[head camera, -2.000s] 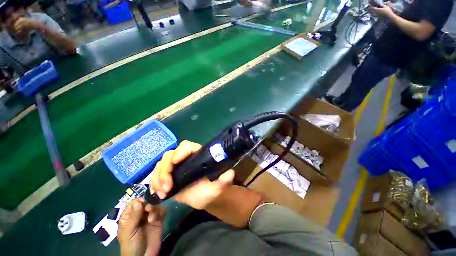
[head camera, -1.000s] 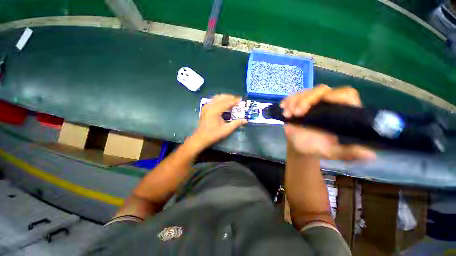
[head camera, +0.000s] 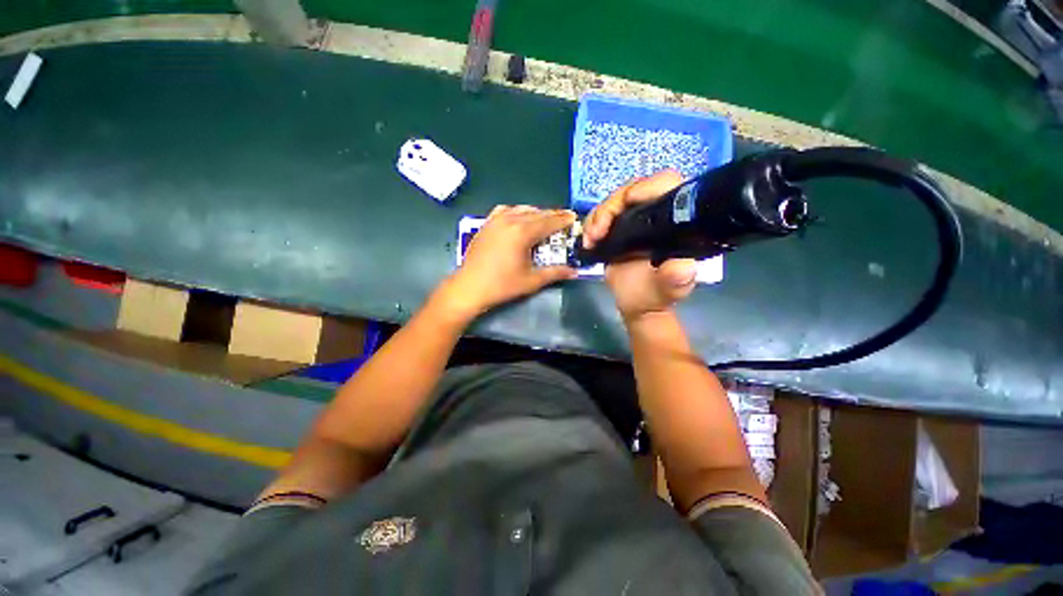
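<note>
My right hand (head camera: 639, 247) is closed around the black electric screwdriver (head camera: 711, 217). The tool is tilted, its front end at the open plug unit (head camera: 556, 247) and its rear to the right. My left hand (head camera: 504, 256) holds the unit, which shows metal parts, on the white fixture plate (head camera: 708, 270). The hands cover most of the plate. The tool's bit tip is hidden. A closed white unit (head camera: 433, 170) with dark openings lies behind my left hand. The blue tray (head camera: 653, 110) full of tiny silvery screws stands just behind the fixture.
The black cord (head camera: 950, 256) loops over the bench's right side. A pale block (head camera: 22, 79) lies far left. Beyond the bench's pale edge is the green conveyor (head camera: 699, 47) with a metal crossbar (head camera: 479, 47). Open cardboard boxes (head camera: 863, 477) with white parts stand below right.
The view has swung from the right to straight down over the bench. The screwdriver's rear has lifted and its front end has moved left to the unit between my left fingers.
</note>
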